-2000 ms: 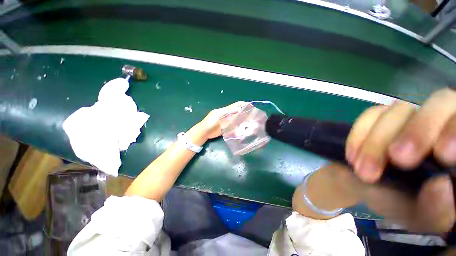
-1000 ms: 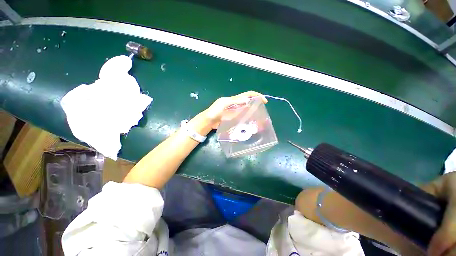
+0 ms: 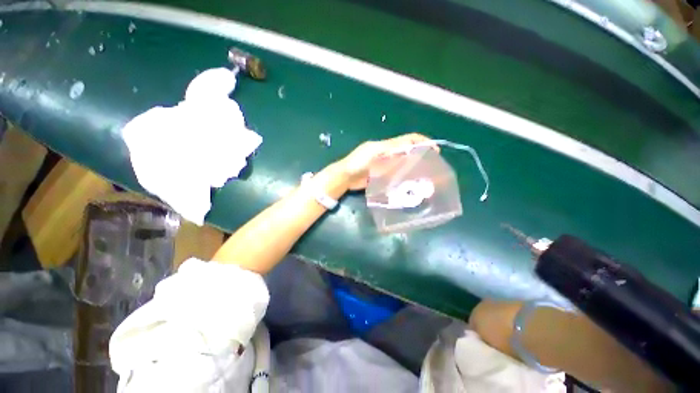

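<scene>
My left hand (image 3: 387,157) holds a clear plastic housing (image 3: 426,176) by its upper left side, above the green bench. A white round piece (image 3: 411,193) shows in the housing. A thin white wire (image 3: 472,153) curves from its top to the right, its end free. A black electric screwdriver (image 3: 614,295) is at the lower right, its thin bit pointing up-left toward the housing without touching it. My right forearm with a clear band shows below the screwdriver; my right hand itself is beyond the frame or hidden. No screw can be made out.
A crumpled white cloth (image 3: 188,146) lies on the green bench (image 3: 307,107) to the left, with a small metal cylinder (image 3: 247,64) behind it. A pale rail (image 3: 460,107) crosses behind. A carton of clear housings (image 3: 127,257) stands below left. A blue stool (image 3: 364,307) shows below the bench.
The screwdriver has drawn back from the housing to the lower right, and its bit has come into view. My right hand has left view. The whole view has shifted and tilted. My left hand keeps the housing.
</scene>
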